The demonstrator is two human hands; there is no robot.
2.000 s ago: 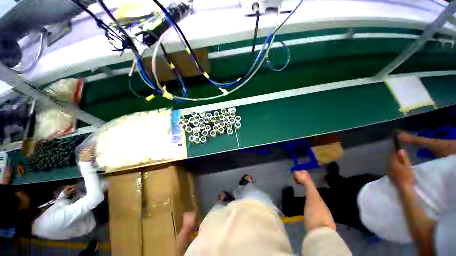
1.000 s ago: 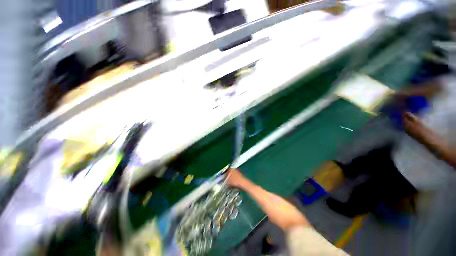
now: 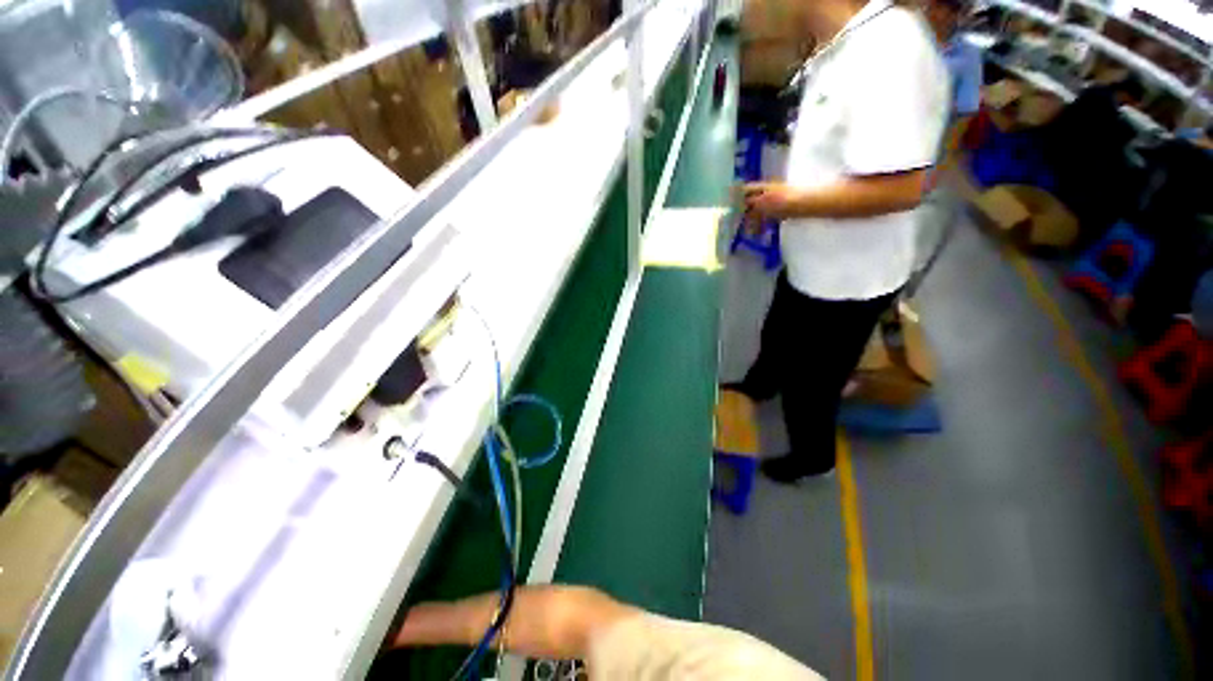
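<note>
My right hand (image 3: 428, 623) reaches left across the green conveyor belt (image 3: 652, 452) at the bottom, with the forearm in a beige sleeve. Its fingers are hidden at the edge of the white shelf (image 3: 439, 526), so I cannot tell what they hold. Blue and black cables (image 3: 506, 532) hang from the shelf and cross in front of the forearm. A few small metal rings (image 3: 552, 669) show on the belt at the bottom edge, below the forearm. My left hand is out of the picture.
A person in a white shirt (image 3: 851, 200) stands right of the belt. A white sheet (image 3: 682, 240) lies on the belt ahead. A blue stool (image 3: 733, 482), an open carton (image 3: 898, 359) and red stools (image 3: 1171, 373) stand on the floor. A white machine (image 3: 253, 240) is at left.
The view has swung along the belt to the right. My right hand has moved from over the floor to the shelf edge. The ring pile has moved almost out of the picture.
</note>
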